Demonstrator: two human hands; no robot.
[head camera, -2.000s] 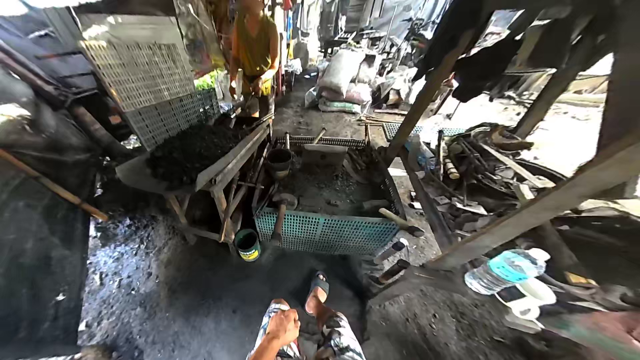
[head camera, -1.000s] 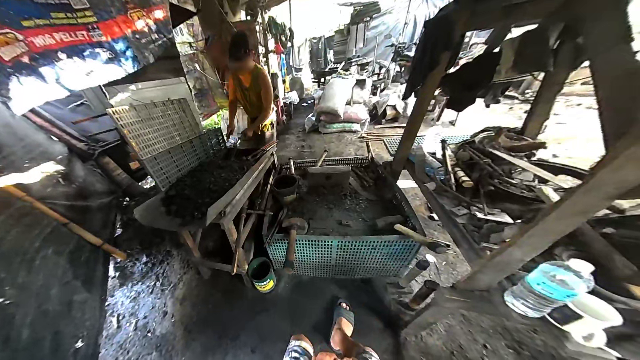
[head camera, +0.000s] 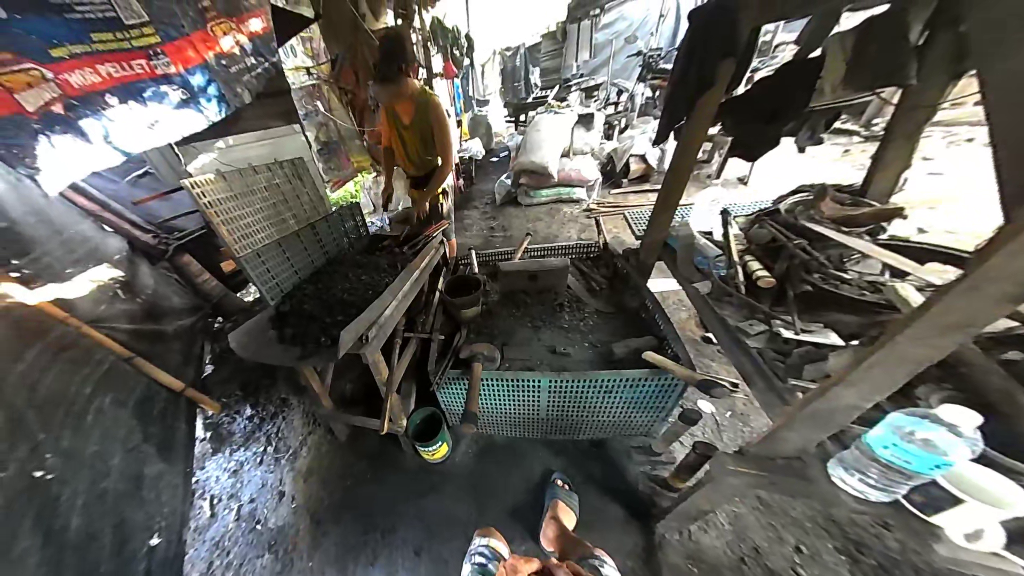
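Observation:
At the bottom edge, between my knees, my left hand (head camera: 520, 566) and my right hand (head camera: 565, 568) show only in part, close together; whether they hold anything is hidden. Beyond my sandalled foot (head camera: 562, 500) stands a charcoal-dusted bin with perforated teal plastic walls (head camera: 560, 404). A wooden-handled hammer (head camera: 474, 388) leans over its near left corner, and another wooden handle (head camera: 672, 368) crosses the right corner. Inside are a dark bucket (head camera: 464, 298), an upright board (head camera: 534, 276) and dark debris. A green bucket (head camera: 430, 436) sits on the ground at the bin's left.
A co-worker (head camera: 416, 136) stands behind a wooden stand (head camera: 392, 308) heaped with black material (head camera: 340, 296). Right are a slanting wooden post (head camera: 888, 344), a water bottle (head camera: 904, 452), a white mug (head camera: 972, 496) and scrap (head camera: 792, 256). Filled sacks (head camera: 552, 152) lie farther back.
The blurred hand near the bottle at the right edge two seconds ago is gone from there. The hand on my knee has moved down, mostly out of view. The view has shifted left and up.

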